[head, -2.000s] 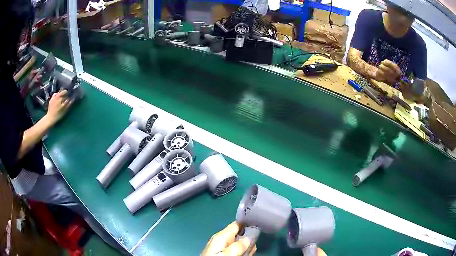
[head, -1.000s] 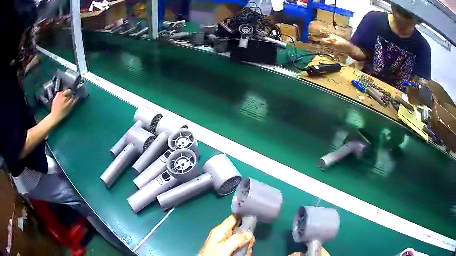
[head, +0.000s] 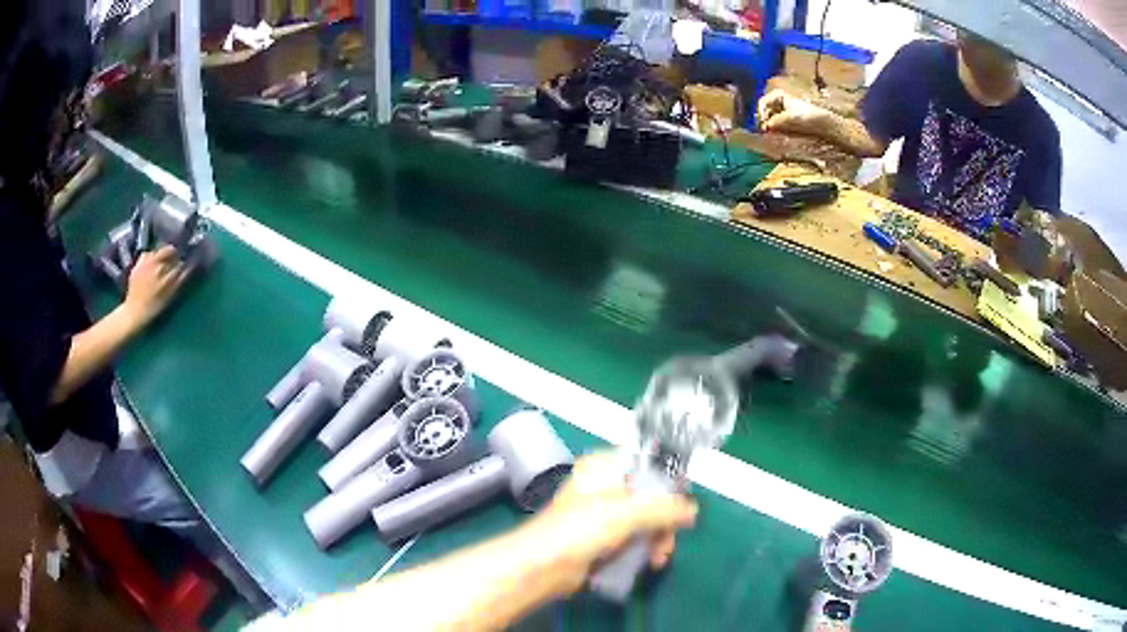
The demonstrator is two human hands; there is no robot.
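My left hand (head: 618,512) is closed around the handle of a grey handheld fan (head: 686,414). The fan's round head is blurred and points up over the white strip. A second grey fan (head: 855,553) shows at the bottom right, its round guard facing me and its handle cut off by the lower edge. My right hand is not visible; whether it holds this fan below the edge cannot be seen. Several grey fans (head: 433,488) lie in a pile on the green bench, left of my left hand.
A white strip (head: 531,393) separates the bench from the green belt (head: 494,247). A blurred grey fan (head: 776,356) lies on the belt. A person (head: 976,136) sits opposite at a wooden board (head: 853,228) with tools. Another person's hand (head: 155,282) touches grey fans at left.
My left hand has moved up and to the right with its fan, and more forearm shows. The second fan's guard has turned towards me. The belt fan has moved left.
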